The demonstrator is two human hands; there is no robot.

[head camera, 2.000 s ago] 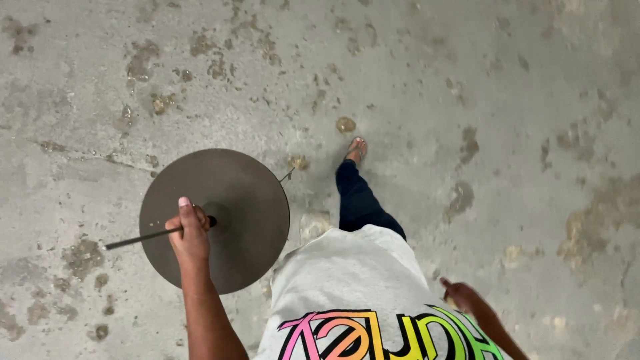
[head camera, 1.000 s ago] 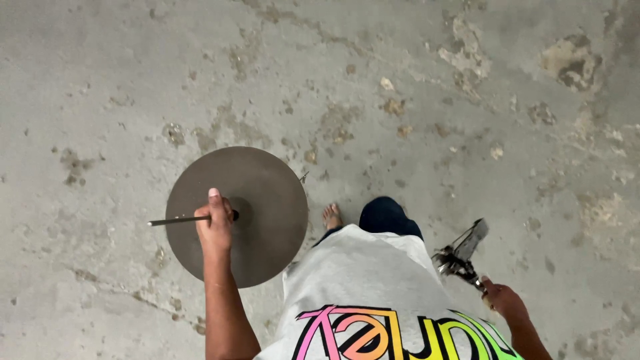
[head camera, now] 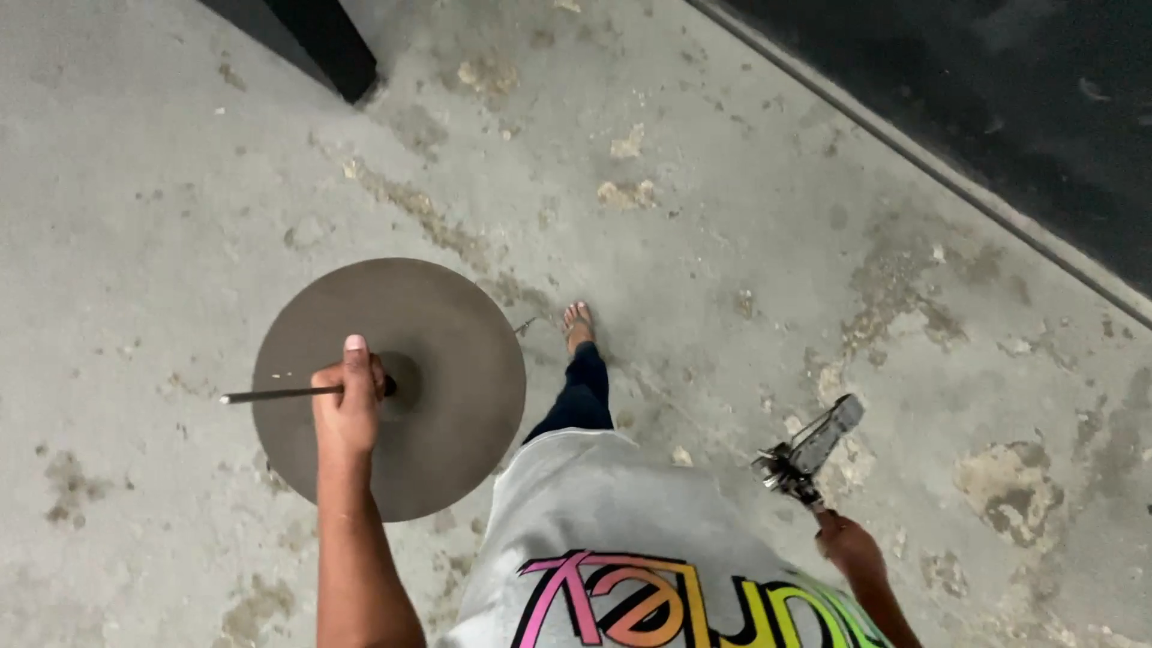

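On the left, my left hand (head camera: 351,387) is closed around the rod of a cymbal stand, above a dark round cymbal (head camera: 450,450). The rod's thin end (head camera: 270,394) sticks out to the left of my fist. The rest of the stand is mostly hidden under the cymbal. At the lower right, my right hand (head camera: 850,544) grips a metal bass drum pedal (head camera: 814,450) by one end, with its footboard pointing up and to the right.
The concrete floor (head camera: 684,270) is stained and patchy. A black post or leg (head camera: 328,49) stands at the upper left. Across the upper right lies a dark surface (head camera: 1008,99) with a pale raised edge. My bare foot (head camera: 579,326) is on the floor ahead.
The view has shifted over the floor; a black post and a dark edged surface now show. The pedal, outside the oldest frame, came into view a second ago. Both hands keep their hold.
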